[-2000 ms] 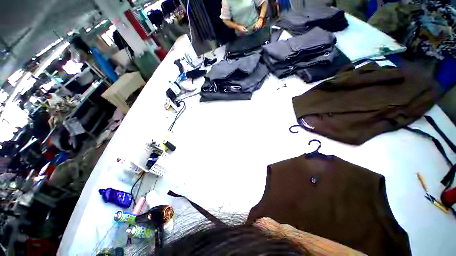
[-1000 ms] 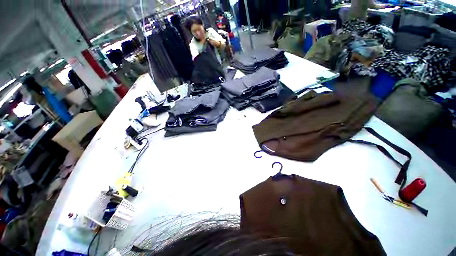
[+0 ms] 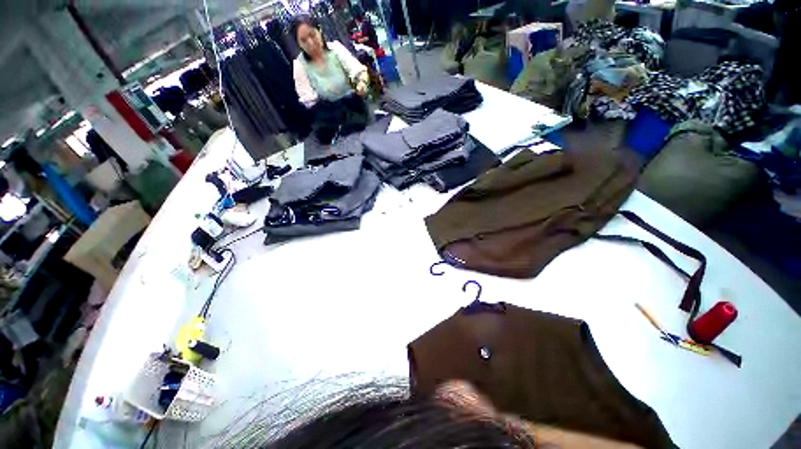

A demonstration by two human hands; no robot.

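A brown sleeveless garment [image 3: 527,359] lies on the white table [image 3: 307,298] at the bottom centre, with a black hanger hook at its neckline and a small round button or snap below it. Its lower part is cut off by the frame edge. My right hand [image 3: 464,396] is small and blurred at the bottom, over the garment's left part, with the forearm running to the lower right. Hair hides much of it, so its grip cannot be told. My left hand is not in view.
A second brown garment [image 3: 536,210] lies farther up, its ties trailing right. A red thread cone [image 3: 713,322], snips [image 3: 689,344] and an orange-handled stick [image 3: 648,316] lie right. A white basket [image 3: 167,390] stands left. Grey folded stacks [image 3: 321,197] and another person [image 3: 329,74] are beyond.
The view has swung right since the oldest frame. My right hand and forearm, unseen one second ago, show again at the bottom. The other person has lowered the dark cloth.
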